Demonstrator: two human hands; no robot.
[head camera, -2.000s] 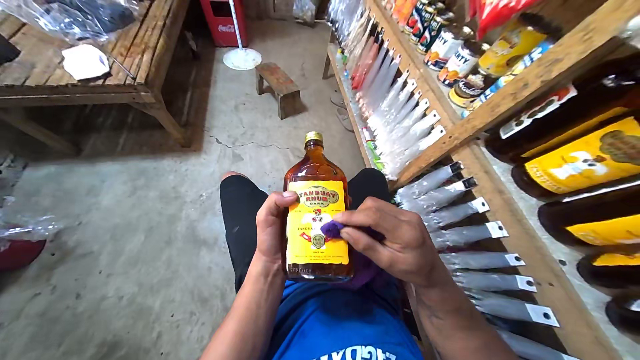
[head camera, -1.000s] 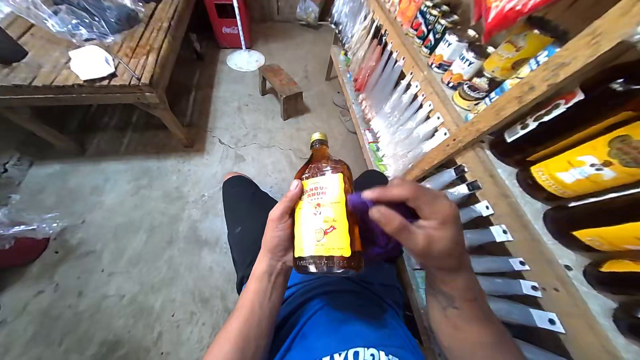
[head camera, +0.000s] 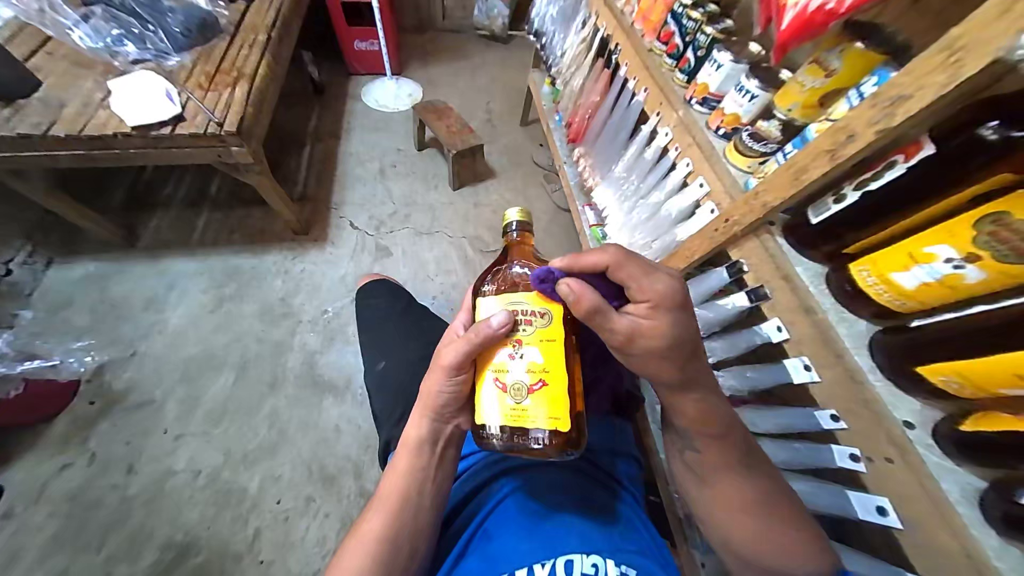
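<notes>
A brown glass rum bottle (head camera: 524, 360) with a yellow label and a gold cap stands tilted over my lap, its label facing me. My left hand (head camera: 464, 360) grips it from the left, thumb lying on the label. Between the thumb and fingers of my right hand (head camera: 632, 312) is a purple cloth (head camera: 552, 282), which touches the bottle's right shoulder just above the label. More dark purple cloth hangs below that hand, partly hidden behind the bottle.
On the right, wooden shelving (head camera: 832, 104) holds cans (head camera: 720, 80), large brown bottles (head camera: 944, 256) and hanging plastic packets (head camera: 768, 372). A small wooden stool (head camera: 452, 140) is ahead on the concrete floor. A slatted wooden table (head camera: 240, 72) bearing plastic bags stands at the left.
My right hand with the cloth has gone from the label's middle, out to the bottle's right side, and now to its shoulder. My left hand has kept hold of the bottle.
</notes>
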